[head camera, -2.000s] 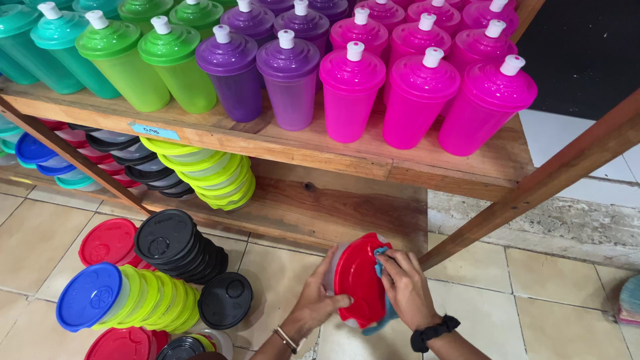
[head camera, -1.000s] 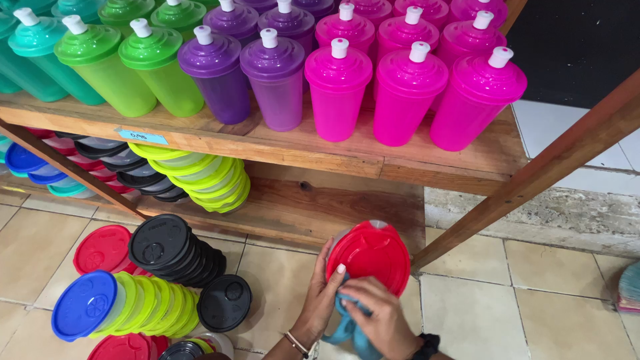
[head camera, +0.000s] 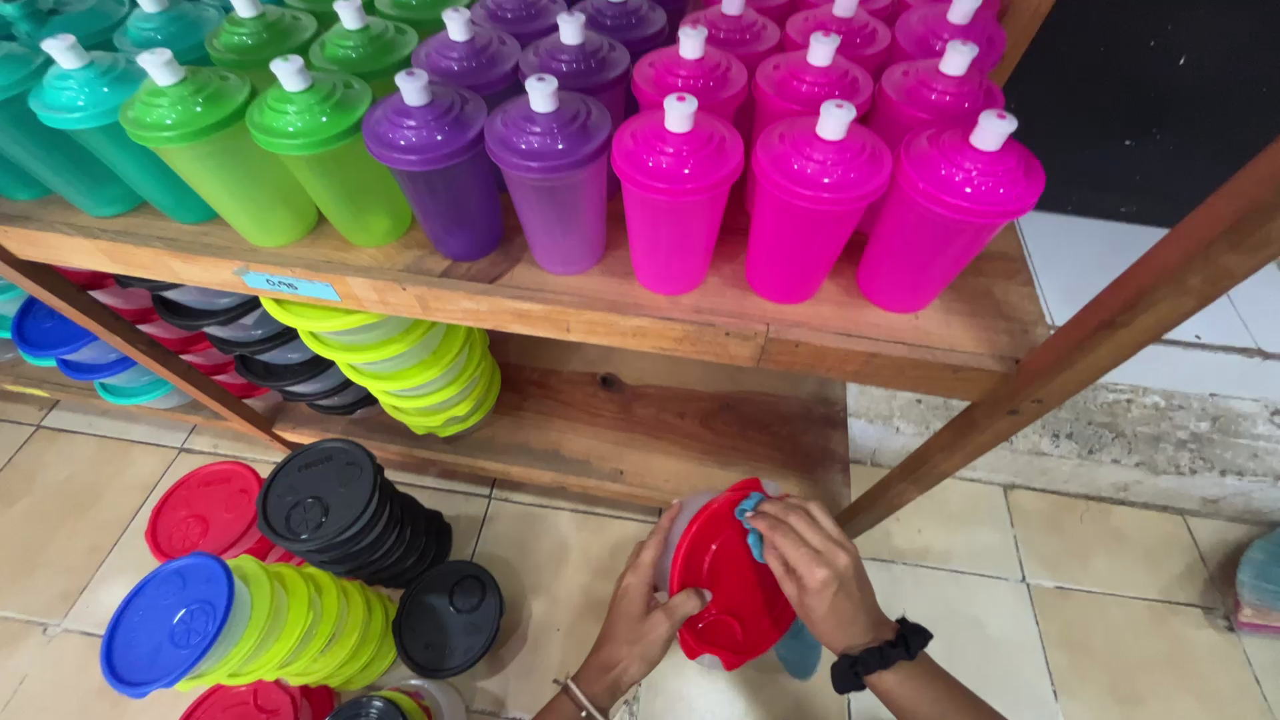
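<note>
A round clear plastic container with a red lid (head camera: 735, 590) is tilted in front of me, over the tiled floor. My left hand (head camera: 645, 610) grips its left side, thumb on the lid and fingers around the clear wall. In my right hand (head camera: 808, 565) is a blue cloth (head camera: 750, 525), pressed on the upper right of the lid; part of the cloth hangs below the hand. A black scrunchie is on my right wrist, a thin bracelet on my left.
Lidded containers stand on the floor at left: a black stack (head camera: 330, 500), a yellow-green stack (head camera: 310, 620) topped with a blue lid (head camera: 170, 625), and red ones (head camera: 205, 510). Colourful bottles fill the wooden shelf (head camera: 600, 300) above. A slanted wooden post (head camera: 1080, 330) rises at right.
My right hand with the cloth has moved from the lid's lower edge up to its upper right. The red lid is turned differently; my left hand still holds the container.
</note>
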